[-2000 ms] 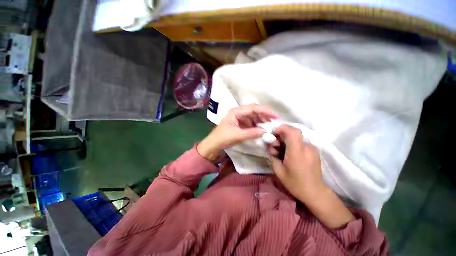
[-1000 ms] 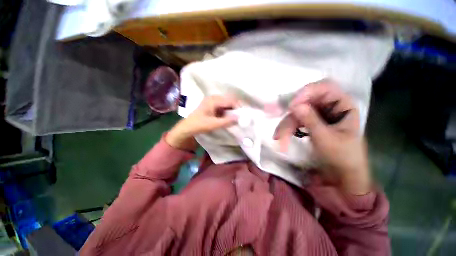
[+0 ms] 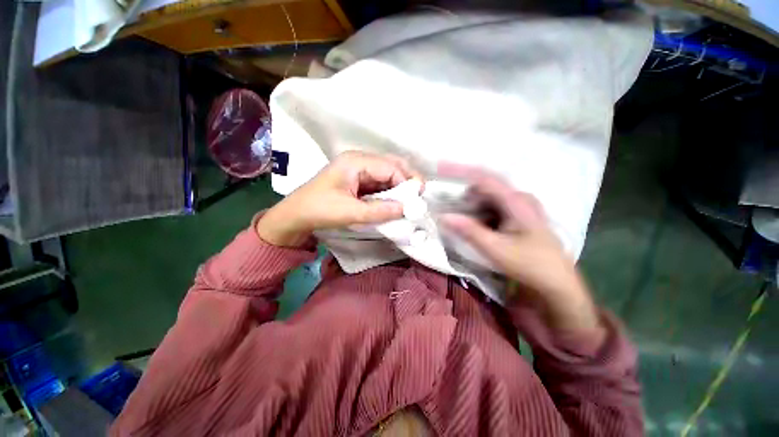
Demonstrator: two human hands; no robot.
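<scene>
The off-white garment (image 3: 512,128) lies over my lap, with a small dark label (image 3: 279,163) at its left edge. My left hand (image 3: 342,198) pinches the garment's edge between thumb and fingers. A white button (image 3: 414,206) sits beside my left thumb tip, and a second white button (image 3: 419,235) is on the cloth just below it. My right hand (image 3: 512,235) is blurred, over the cloth to the right of the buttons. A dark shape shows within its curled fingers; I cannot tell what it is. No needle or thread can be made out between the hands.
A dark-red waste basket (image 3: 240,135) with a plastic liner stands left of the garment. A large grey cloth bin (image 3: 98,145) is at the far left. The table's wooden drawer (image 3: 248,27) is above. Blue crates show at lower left, and yellow floor tape at lower right.
My right hand came away from the left fingers to the right, then moved partly back toward them. Two buttons now show at the edge still held by my left hand. The view has shifted.
</scene>
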